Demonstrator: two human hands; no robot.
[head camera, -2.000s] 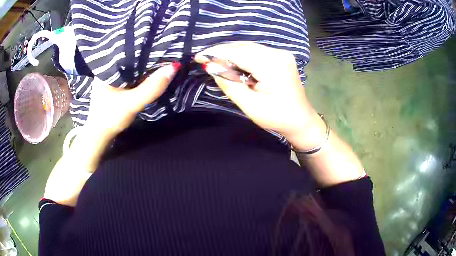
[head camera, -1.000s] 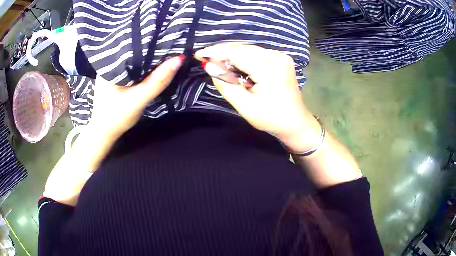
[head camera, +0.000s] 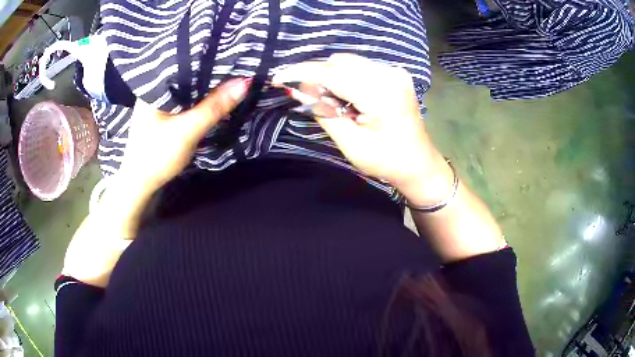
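A navy-and-white striped garment lies bunched over my lap, with narrow dark straps running down it. My left hand pinches the dark strap and fabric between thumb and fingers, near the middle of the garment. My right hand is just to the right of it and holds small scissors in the palm, mostly hidden by the fingers. Its fingertips are close to the dark strap; whether they touch it or hold a thread is too blurred to tell.
A pink perforated basket stands at the left, beside a white hanger hook. Another striped garment heap lies at upper right, and more striped fabric at the left edge. A tray of small items is at upper left.
My right hand's fingers have opened slightly and the scissors show more. My left thumb has drawn back slightly to the left, widening the gap between the hands.
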